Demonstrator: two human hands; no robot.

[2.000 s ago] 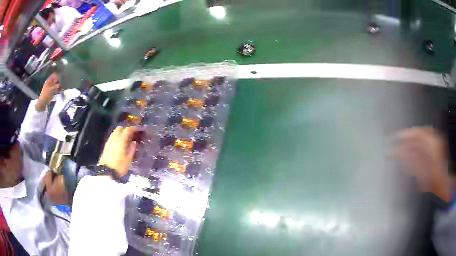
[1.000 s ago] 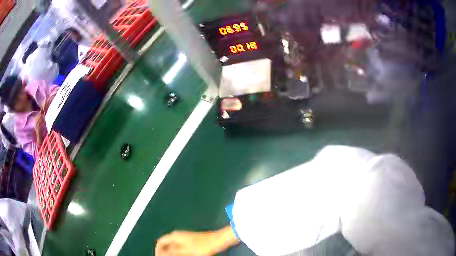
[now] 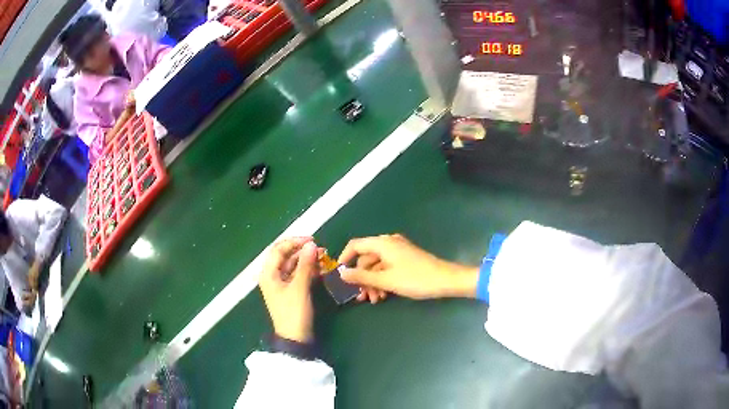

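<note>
A small part with an orange flex cable (image 3: 328,262) and a dark square piece (image 3: 341,288) is held between my two hands, near the pale metal strip. My left hand (image 3: 291,281) pinches its left end. My right hand (image 3: 389,268), with a blue band on the wrist, holds the right side; the fingers partly hide the part. The black test fixture (image 3: 511,156) stands at the upper right, with a display (image 3: 494,32) of two rows of red digits and a white label (image 3: 495,96).
Small dark modules lie spaced on the green belt (image 3: 308,172) beyond the metal strip (image 3: 320,212). A red tray (image 3: 121,196) and a dark blue box (image 3: 192,92) stand across the belt, near a person in pink. Clear tray plastic (image 3: 160,383) shows at the lower left.
The view has swung right from the clear tray to the fixture. My left hand has come back into view and both hands have met at the orange-cabled part. The upper digits changed.
</note>
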